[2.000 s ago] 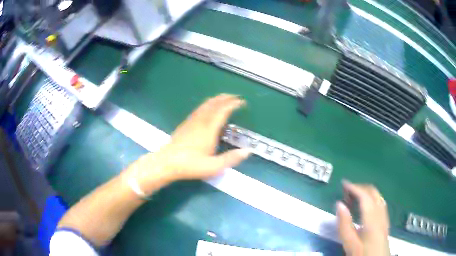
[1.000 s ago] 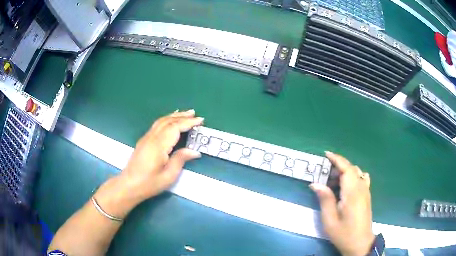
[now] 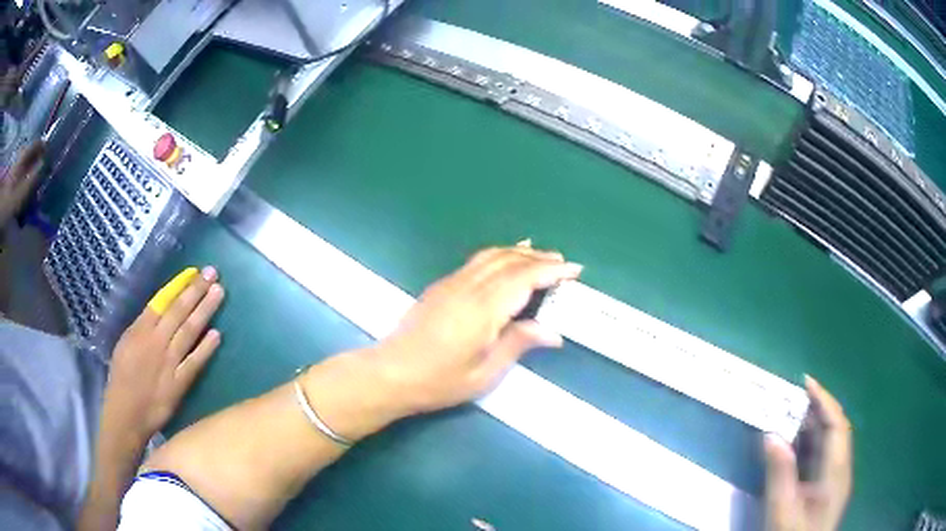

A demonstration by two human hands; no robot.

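A long, pale silver bar (image 3: 674,358), like a cover plate, lies slantwise over the green bench in front of me, its smooth bright face up. My left hand (image 3: 467,327) grips its left end between thumb and fingers. My right hand (image 3: 814,456) grips its right end and is cut off by the lower edge of the picture. My fingers hide both ends of the bar. Whether it touches the bench, I cannot tell.
A fixture row (image 3: 539,112) lies on the far strip, with a dark end block (image 3: 728,202) across its end. A ribbed fixture stack (image 3: 866,187) stands far right. A coworker's hand (image 3: 156,358) with a yellow finger cot rests at left, near a component tray (image 3: 104,228) and a red button (image 3: 166,148).
The pocketed bar seen a second ago no longer shows its pockets; a smooth bright face is up. The view has shifted left. A coworker's hand has come in at left.
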